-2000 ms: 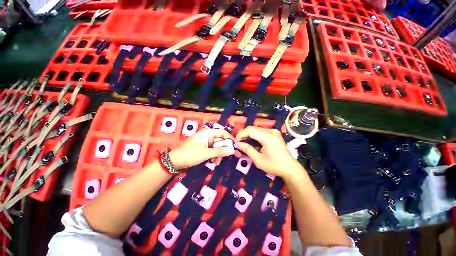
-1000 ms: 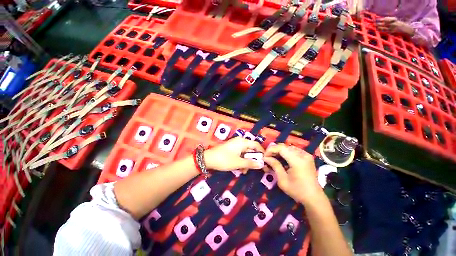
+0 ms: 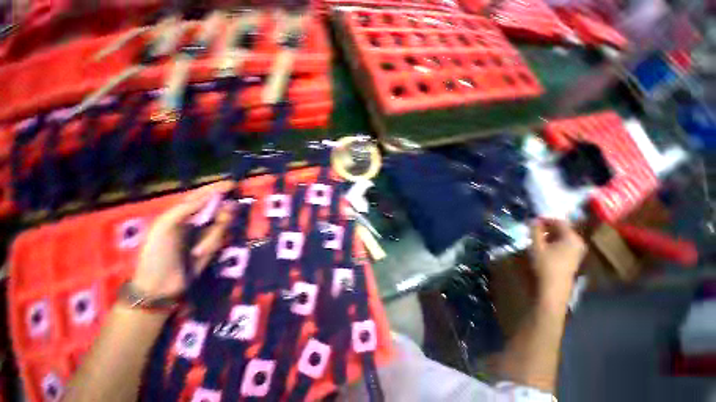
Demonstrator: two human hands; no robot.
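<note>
The view is blurred. My left hand point(image 3: 169, 255) is over the near orange-red compartment tray point(image 3: 59, 263), its fingers around a pale pink watch head point(image 3: 209, 207) with dark strap beside it. Several pink watch heads point(image 3: 290, 245) with dark centres sit in the pockets, with dark navy straps laid diagonally between them. My right hand point(image 3: 557, 255) is far to the right, by the edge of crinkled clear plastic point(image 3: 549, 188); its fingertips are bunched, and blur hides whether they hold anything.
Loose navy straps point(image 3: 447, 196) lie right of the near tray. A pale yellow ring point(image 3: 356, 158) stands at its far right corner. Stacked red trays point(image 3: 306, 110) with tan and navy straps are beyond. Another red tray point(image 3: 440, 63) holds small dark rounds. A black object point(image 3: 585, 163) lies at right.
The view has swung right. My right hand has left the watch head and moved far right, past the loose straps. My left hand stays over the tray with the watch head.
</note>
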